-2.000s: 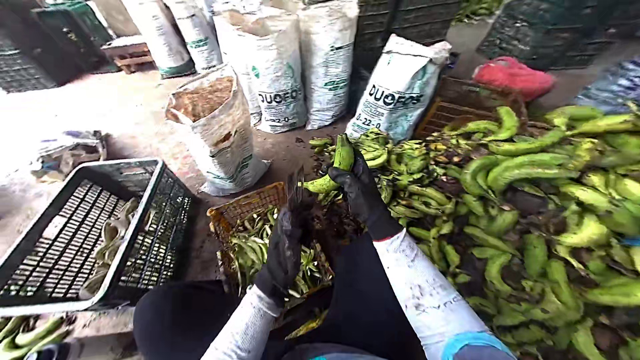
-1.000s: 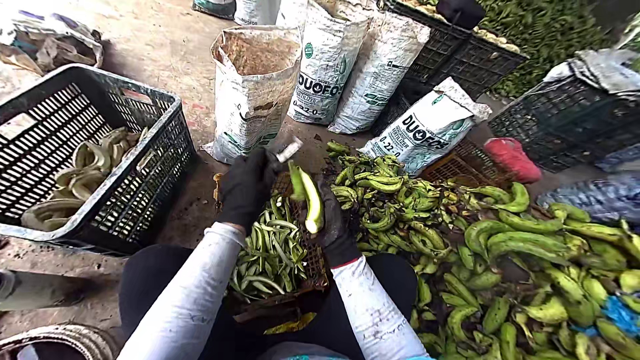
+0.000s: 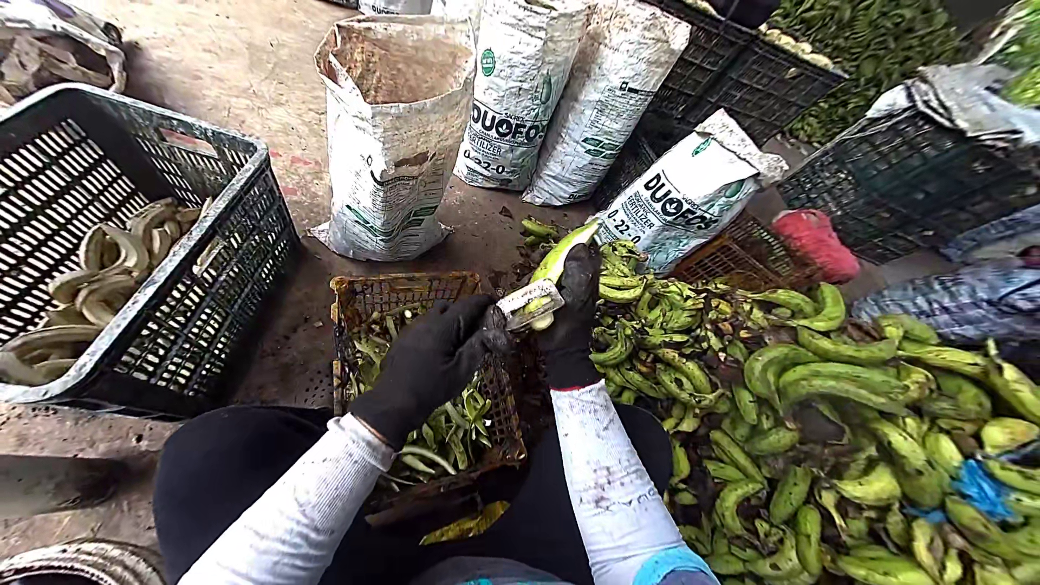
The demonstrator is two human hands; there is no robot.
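My left hand (image 3: 435, 357), in a dark glove, grips a peeler-like tool (image 3: 530, 304) with a pale, partly clear head. The tool rests against a green plantain (image 3: 562, 253), on which a pale peeled strip shows. My right hand (image 3: 571, 317), gloved too, is closed around the plantain, hiding part of it. Below both hands stands an orange-brown plastic crate (image 3: 406, 284) holding green peel strips (image 3: 455, 422). Peeled plantains (image 3: 114, 276) lie in a large dark green crate (image 3: 272, 191) at the left.
Unpeeled green plantains (image 3: 837, 382) are heaped on the right. White fertilizer sacks (image 3: 390, 162) stand in front, one leaning sack (image 3: 682, 195) among them. A red bundle (image 3: 815, 244) and dark crates (image 3: 886, 179) are at the back right. A woven basket rim (image 3: 81, 565) shows at lower left.
One second ago the plantain and tool were apart; now the tool touches the plantain, whose far end points up and right. The view has swung since two seconds ago.
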